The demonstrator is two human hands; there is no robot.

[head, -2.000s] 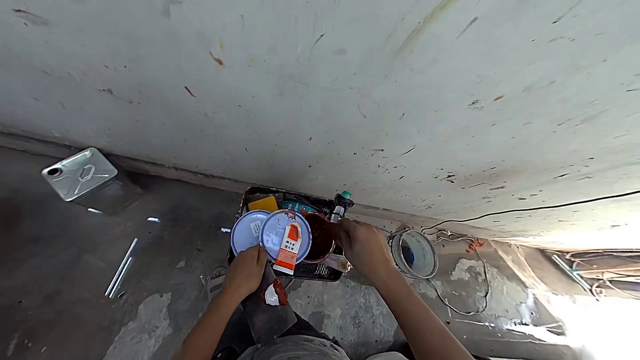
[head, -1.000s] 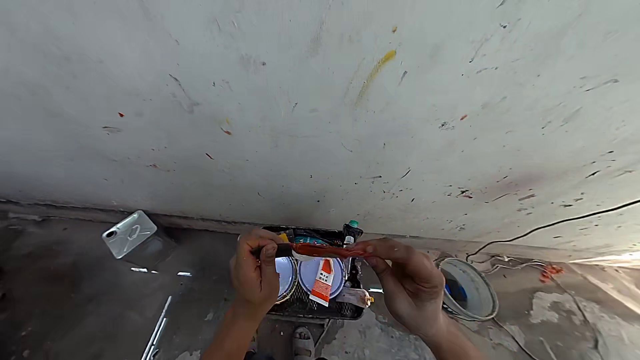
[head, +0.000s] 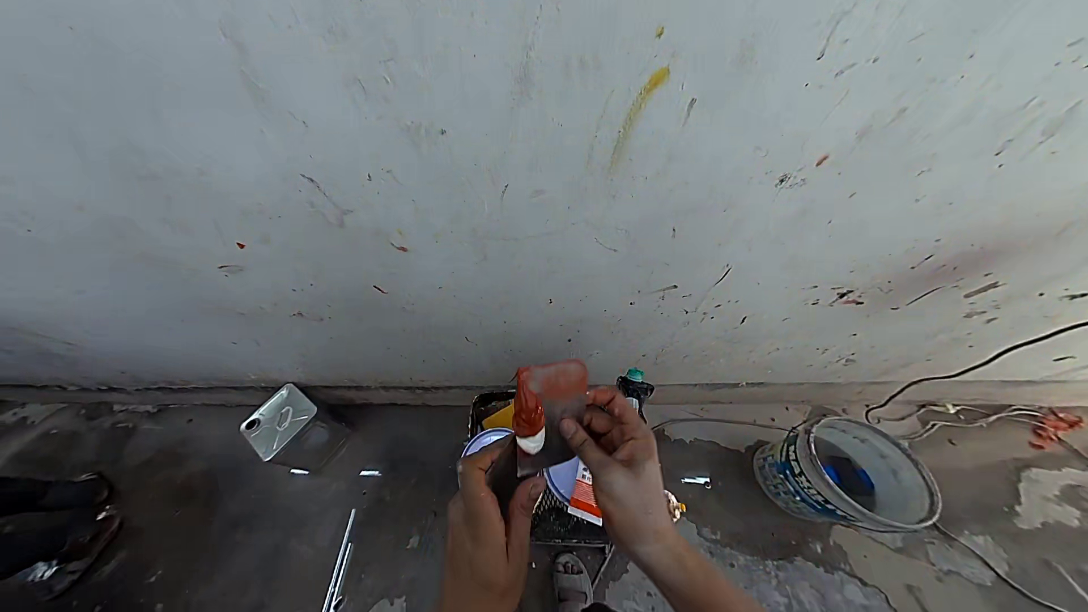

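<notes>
My left hand (head: 491,510) grips a dark flat spreader, mostly hidden by the fingers. On it lies a lump of reddish-brown paste (head: 529,408) with a white dab (head: 532,441) at its lower end. Just right of the lump, my right hand (head: 625,463) pinches a second thin spreader (head: 557,393), its upper part smeared red. Both hands meet above a black crate (head: 571,534). Partly hidden behind them are round lids (head: 488,439), an orange and white tube (head: 585,495), a yellow item (head: 500,416) and a bottle with a green cap (head: 635,374).
A paint-marked wall (head: 510,212) rises ahead. On the floor stand a metal can (head: 285,422) at left and a white bucket (head: 922,493) at right, with cables (head: 977,350) beyond it. Metal rods (head: 340,561) lie below the can. Another person's feet (head: 76,527) show at far left.
My hands came up from the crate and were apart with a red-smeared spreader between them one second ago. Now they are close together, with the paste and white dab facing me.
</notes>
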